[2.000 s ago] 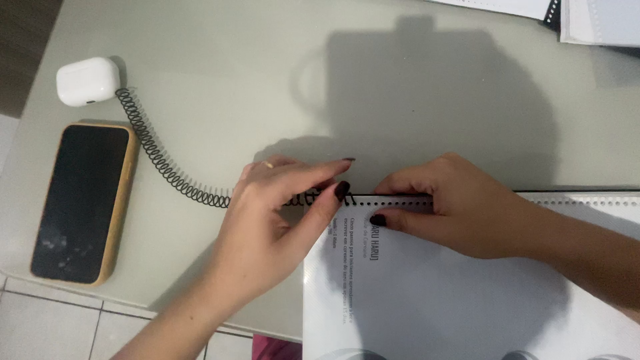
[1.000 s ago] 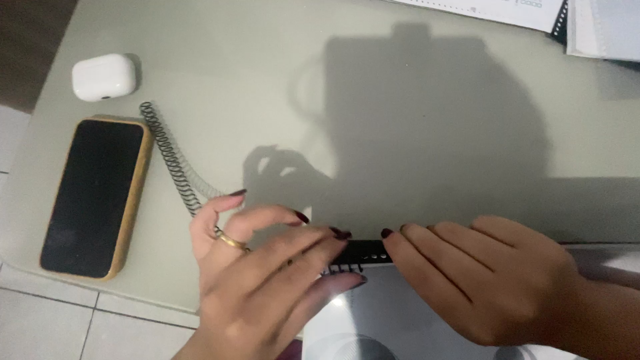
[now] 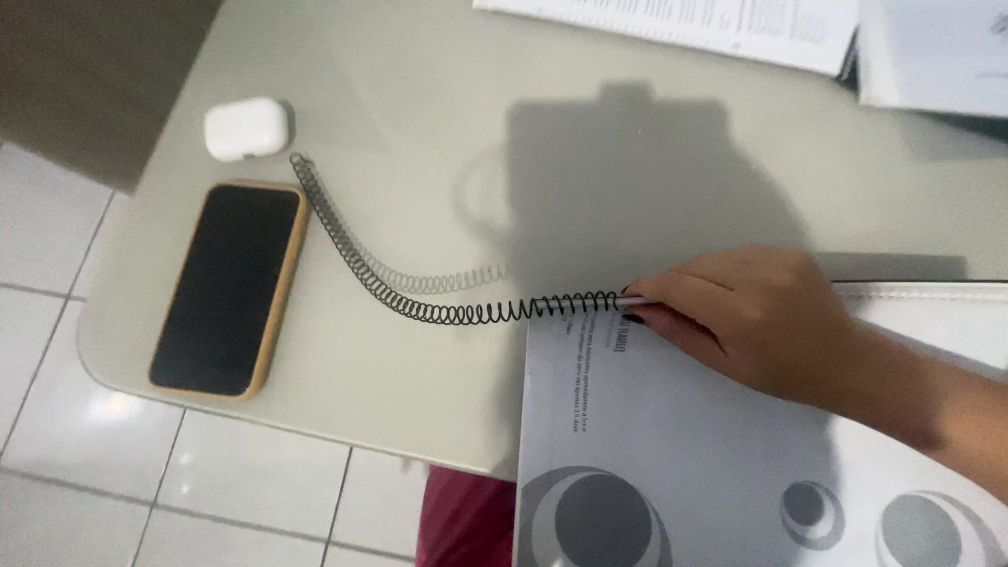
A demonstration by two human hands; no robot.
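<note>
A black spiral binding coil (image 3: 425, 315) is threaded through the holes at the left end of a printed booklet's edge. Its loose part curves away over the table toward the upper left, its far end beside the earbud case. My right hand (image 3: 748, 315) pinches the punched edge of the booklet (image 3: 677, 457) between thumb and fingers, just right of the last coil loops in sight. Whether more coil lies under the fingers is hidden. The booklet's cover bears print and grey circles. My left hand is out of the frame.
A smartphone in a yellowish case (image 3: 228, 291) lies at the left of the table (image 3: 378, 394), below a white earbud case (image 3: 246, 128). Other bound printed sheets (image 3: 677, 27) and a white booklet (image 3: 937, 59) lie along the top right. The table's rounded corner is at lower left, above a tiled floor.
My left hand, at the coil and the booklet's edge in both earlier frames, has left the view. My right hand still holds the booklet's edge.
</note>
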